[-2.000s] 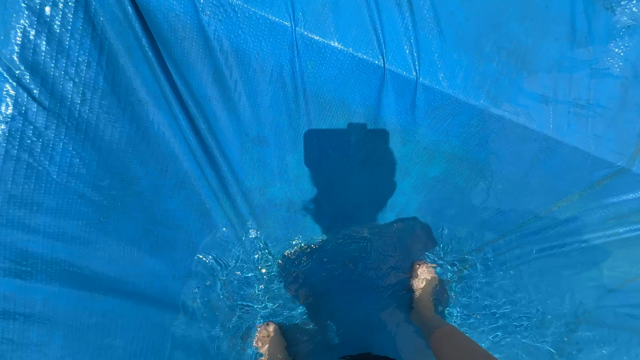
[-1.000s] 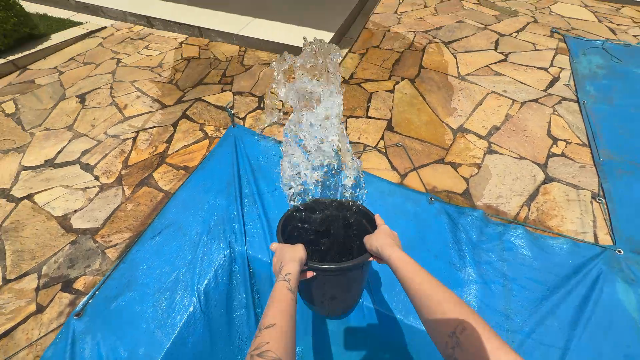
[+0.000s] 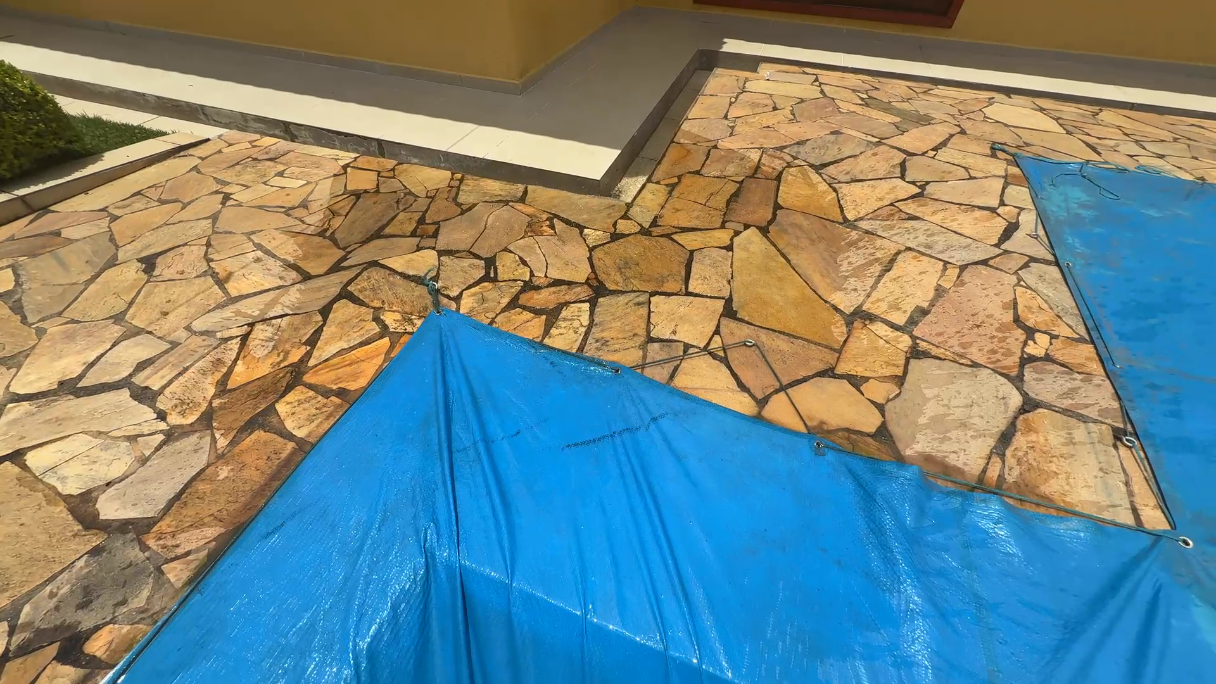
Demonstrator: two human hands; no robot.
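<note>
Neither my left hand nor my right hand shows in the head view now, and the black bucket is out of sight too. A blue tarpaulin [image 3: 665,532] fills the lower part of the view, wet and creased, with folds running down from its pointed corner. At that corner a cord [image 3: 432,280] is tied. Metal eyelets [image 3: 819,446] sit along its upper edge, with a thin cord beside them. Another stretch of blue tarpaulin [image 3: 1140,275] lies at the right, with loose cord at its top edge.
Irregular stone paving [image 3: 665,266] surrounds the tarpaulin, with wet patches on some stones. A raised tiled walkway [image 3: 570,104] with a pale edge runs along a yellow wall [image 3: 380,33]. At the far left stand a clipped green bush [image 3: 33,123] and a low curb [image 3: 95,171].
One second ago both my hands held a black bucket with water flying out of it; hands, bucket and airborne water are now out of view. The view has swung up since the first frame.
</note>
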